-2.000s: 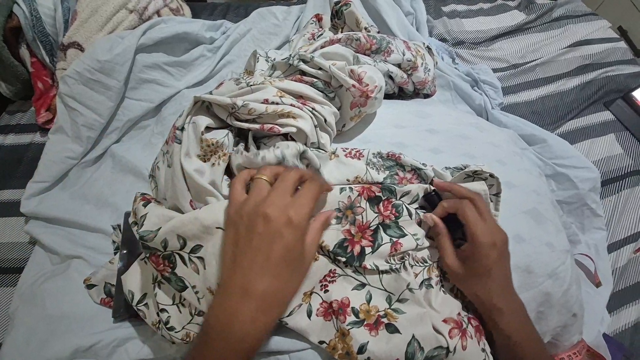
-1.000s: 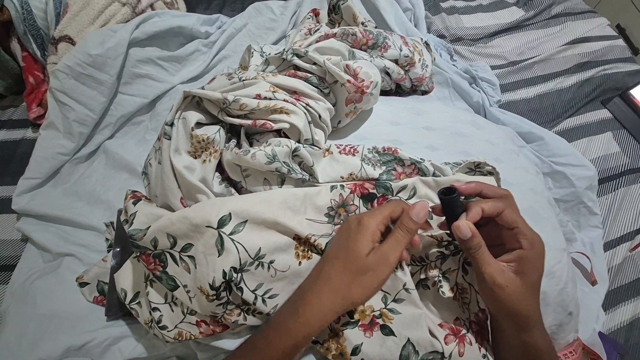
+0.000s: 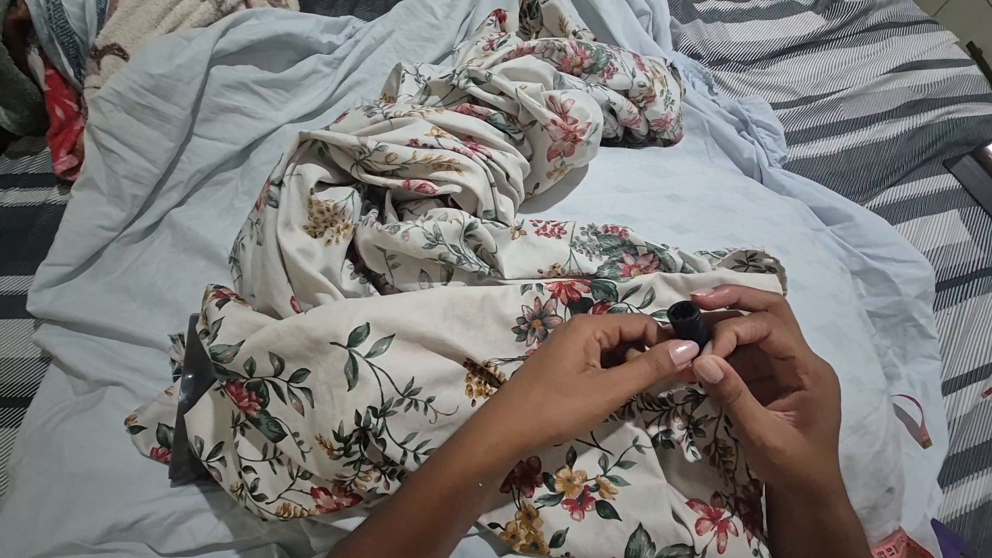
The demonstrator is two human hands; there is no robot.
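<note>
White floral-print fabric (image 3: pixel 434 333) lies bunched and folded over a light blue sheet. Above its right part, both hands meet at a small black cylinder (image 3: pixel 687 322) with a hollow-looking top, perhaps a spool or cap. My right hand (image 3: pixel 767 372) holds it between thumb and fingers, tilted. My left hand (image 3: pixel 612 364) touches its lower left side with thumb and fingertips; the fingers behind are partly hidden. Something pale shows just under the black piece. A dark, flat, shiny piece (image 3: pixel 188 411) lies across the fabric's left edge.
The light blue sheet (image 3: pixel 155 232) covers a striped bedspread (image 3: pixel 852 85). Rumpled cloths (image 3: pixel 62 101) lie at the upper left. A pink measuring tape (image 3: pixel 900 545), a purple item (image 3: pixel 949 539) and a reddish strip (image 3: pixel 914 418) are at the right. A dark-edged object (image 3: pixel 973 178) sits at the far right.
Two seconds ago my left hand was over the middle of the fabric; it has since moved right to the black piece. My right hand has raised that piece off the fabric.
</note>
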